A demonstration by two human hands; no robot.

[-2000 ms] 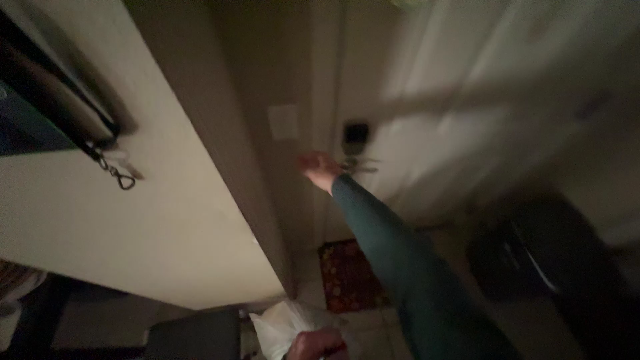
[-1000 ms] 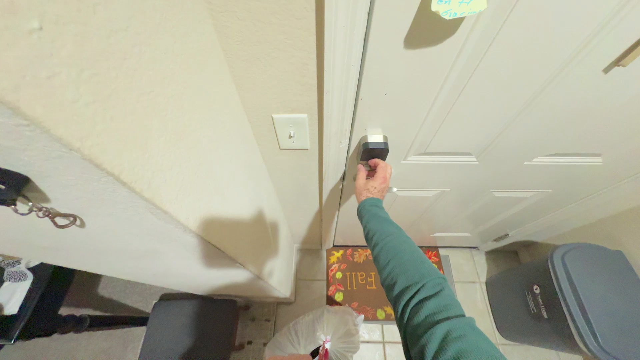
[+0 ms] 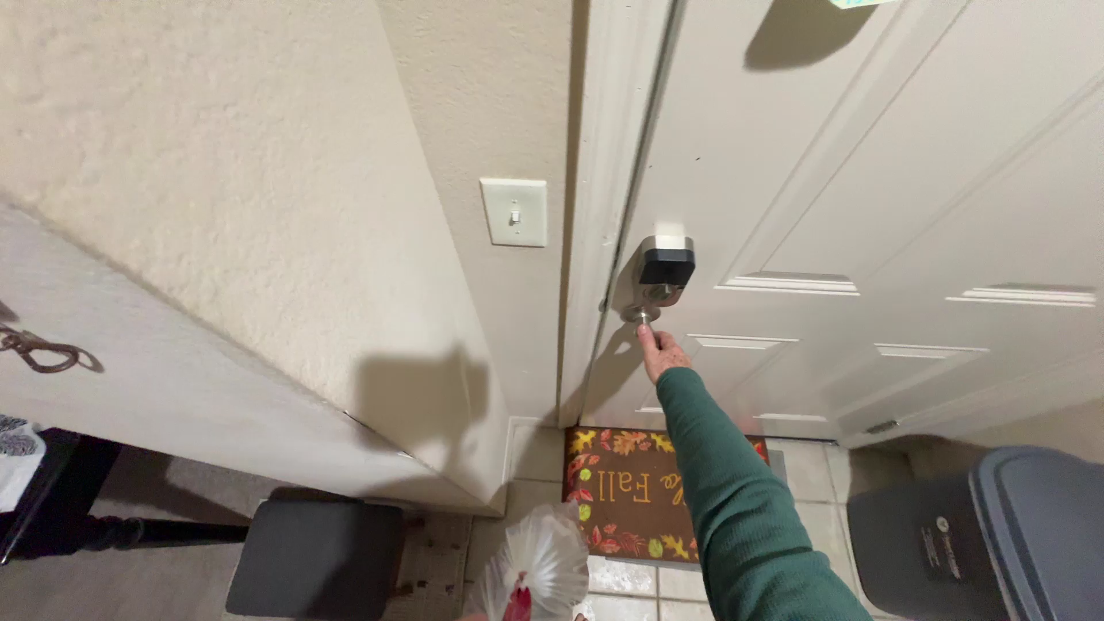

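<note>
My right hand (image 3: 662, 349), in a green sleeve, is closed on the metal door handle (image 3: 642, 316) below a deadbolt lock (image 3: 665, 269) with a black cover. The white panelled door (image 3: 776, 198) stands closed in its frame. At the bottom edge is a translucent plastic bag (image 3: 542, 552), gathered at the top with a red tie (image 3: 518, 602). Only slivers of my left hand (image 3: 473, 617) show beside the bag, so its grip is mostly hidden.
A light switch (image 3: 515, 213) is on the wall left of the door. A brown doormat with leaves (image 3: 634, 492) lies on the tiles. A lidded grey bin (image 3: 931, 526) stands at right, a dark stool (image 3: 317, 556) at lower left. A metal clip (image 3: 41, 349) hangs at far left.
The scene has gone from dim to brightly lit. My right hand was near the light switch two seconds ago, then at the lock, and is now lower, on the door handle.
</note>
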